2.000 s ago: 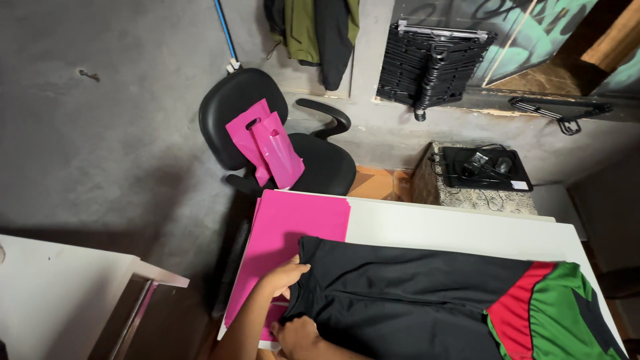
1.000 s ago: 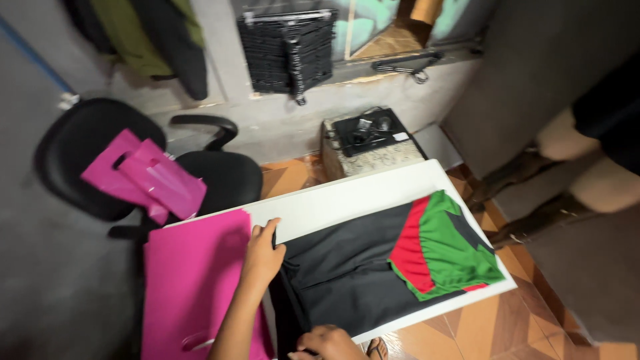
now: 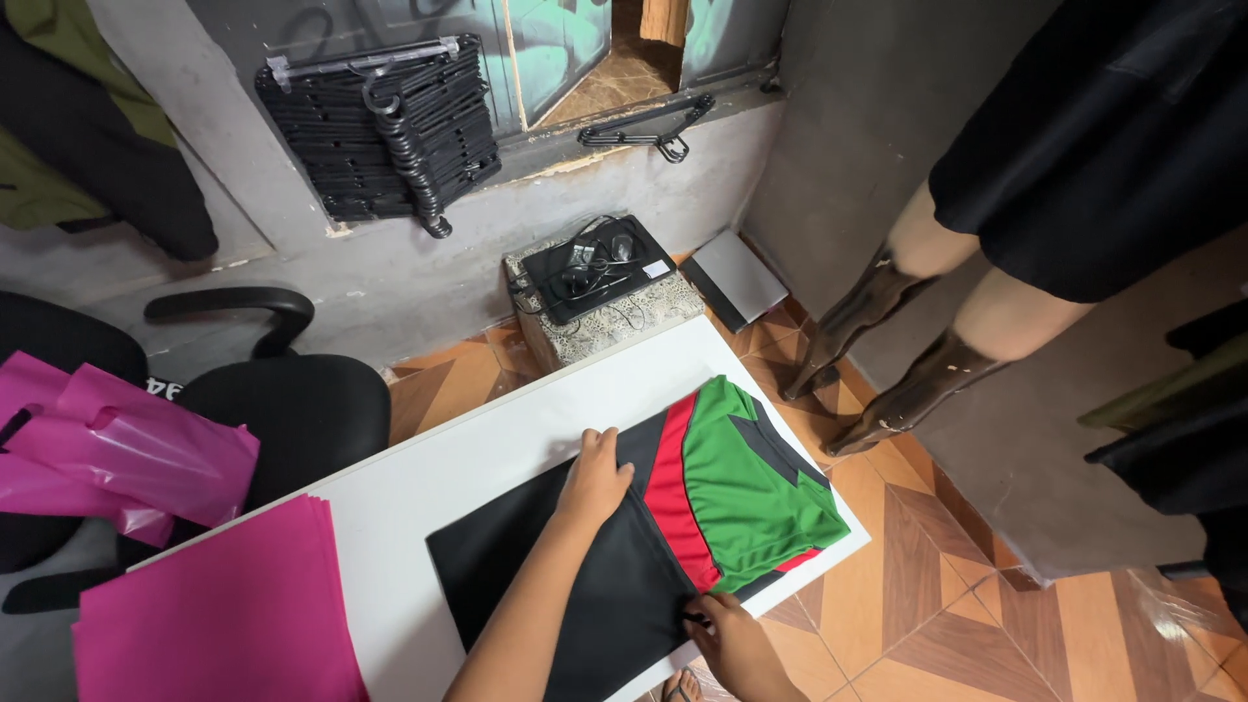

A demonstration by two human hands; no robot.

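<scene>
A black fabric garment lies folded over on the white tabletop, with a green, red and black sports shirt joined to it or lying against it at the right; which of the two cannot be told. My left hand rests on the upper edge of the black cloth, beside the red band, fingertips against the fabric. At the lower edge, near the red band's bottom corner, my right hand pinches the edge of the black cloth between thumb and fingers. A stack of pink plastic bags lies on the table's left end.
A black office chair stands at the left with pink bags on it. Behind the table, a patterned box bears a black laptop and cables. Black hangers hang on the wall. Mannequin legs stand at the right.
The view has shifted to the right. The black cloth's left end has been folded over toward the green shirt and no longer lies next to the pink bags. Both hands have moved toward the red band.
</scene>
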